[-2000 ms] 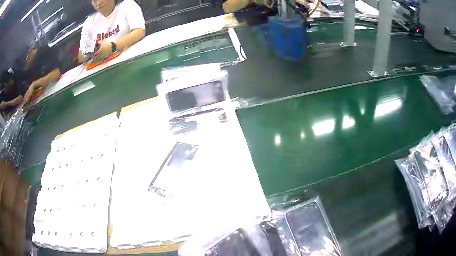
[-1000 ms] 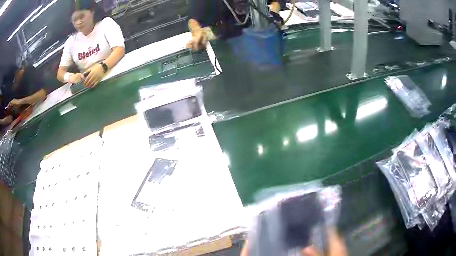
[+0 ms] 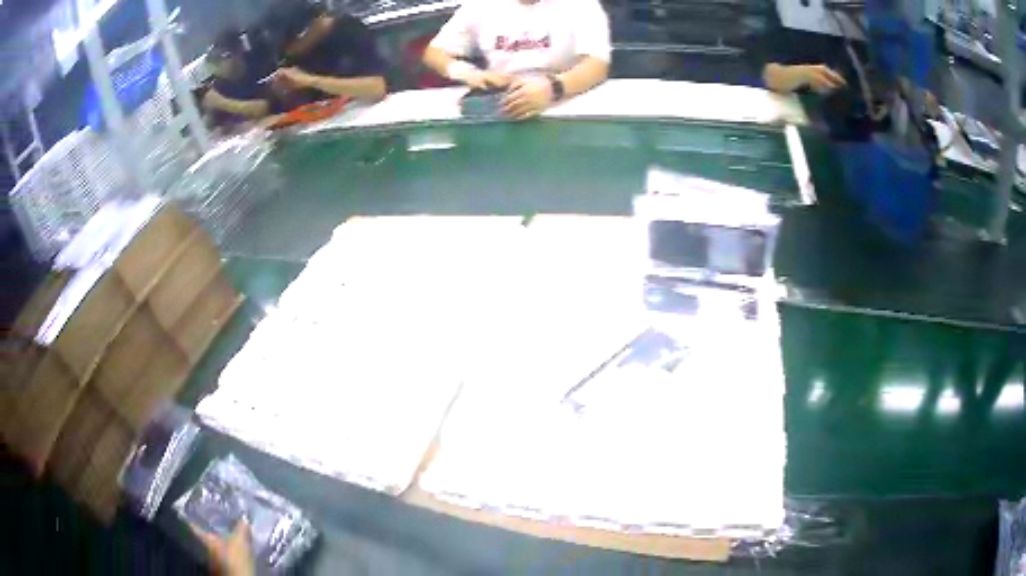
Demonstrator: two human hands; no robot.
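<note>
A small stack of clear-bagged flat parts [image 3: 261,520] lies tilted at the lower left. One hand, which looks like my left hand [image 3: 231,551], is cut off by the bottom edge and holds the near side of the stack with its fingers on the bags. My right hand is not in view. Another bagged part [image 3: 163,456] stands against the brown divided carton [image 3: 124,326]. Two white sheets [image 3: 338,338] lie side by side, overexposed. On the right one lie a bagged dark part [image 3: 709,248] and a dark-outlined flat part [image 3: 624,366].
The green bench [image 3: 450,169] runs across behind the sheets. Tan cardboard [image 3: 574,540] shows under their front edge. Bagged parts [image 3: 1010,534] are cut off at the lower right. A person in a white shirt [image 3: 529,39] sits opposite, with other people's arms at both sides.
The view has swung left, bringing in the carton. The bagged parts held low in the middle a second ago are now at the lower left, beside the carton. Only one hand still shows.
</note>
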